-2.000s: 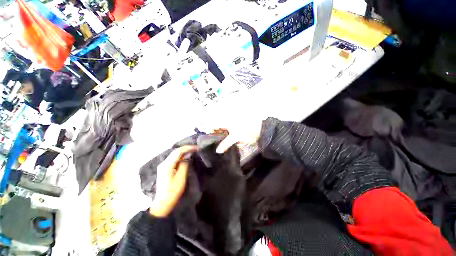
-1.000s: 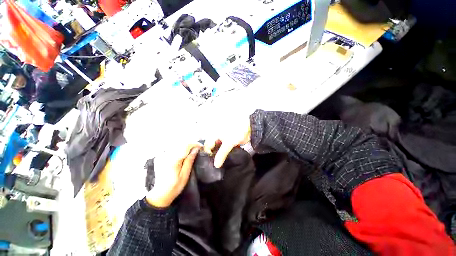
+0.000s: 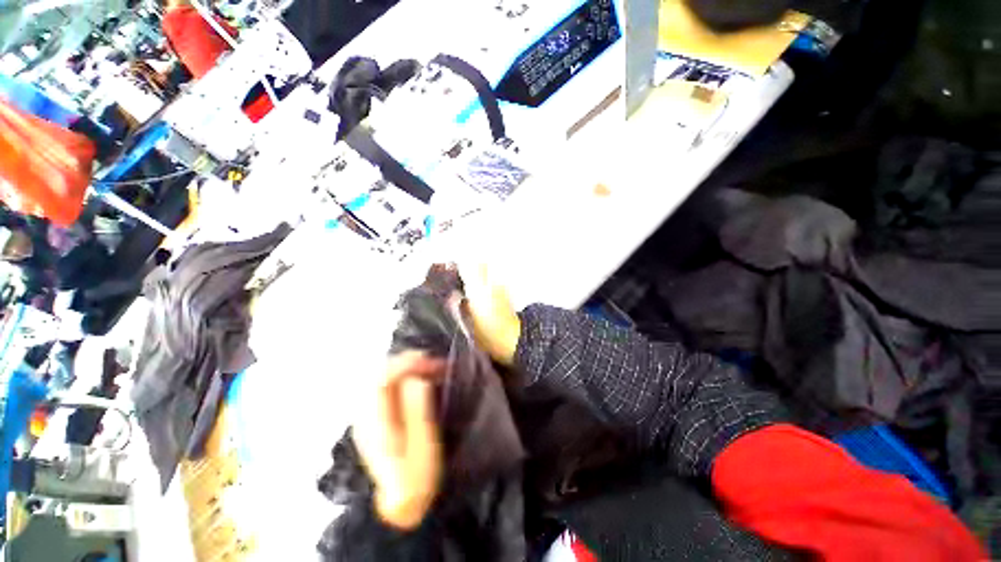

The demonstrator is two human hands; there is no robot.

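Note:
A dark garment piece (image 3: 477, 439) hangs bunched over the table's front edge toward my lap. My right hand (image 3: 491, 311) grips its upper edge, near the front of the sewing machine; its fingertips are washed out by glare. My left hand (image 3: 408, 445) is blurred and lies over the left part of the garment; whether its fingers pinch cloth cannot be told. The white sewing machine (image 3: 439, 121) stands beyond my hands, with its metal foot area (image 3: 408, 233) above and left of my right hand. The garment's edge is not under the foot.
A grey cloth heap (image 3: 198, 329) lies at the table's left. More dark cloth (image 3: 801, 285) lies below right. A black strap (image 3: 386, 165) crosses the machine head. A film-wrapped packet (image 3: 494, 173) and a lit control panel (image 3: 565, 49) are on the machine. An orange cloth (image 3: 44, 165) hangs at far left.
The view has shifted. My right hand has raised the garment's edge toward the machine. My left hand has come away from that edge and moved lower, toward my lap.

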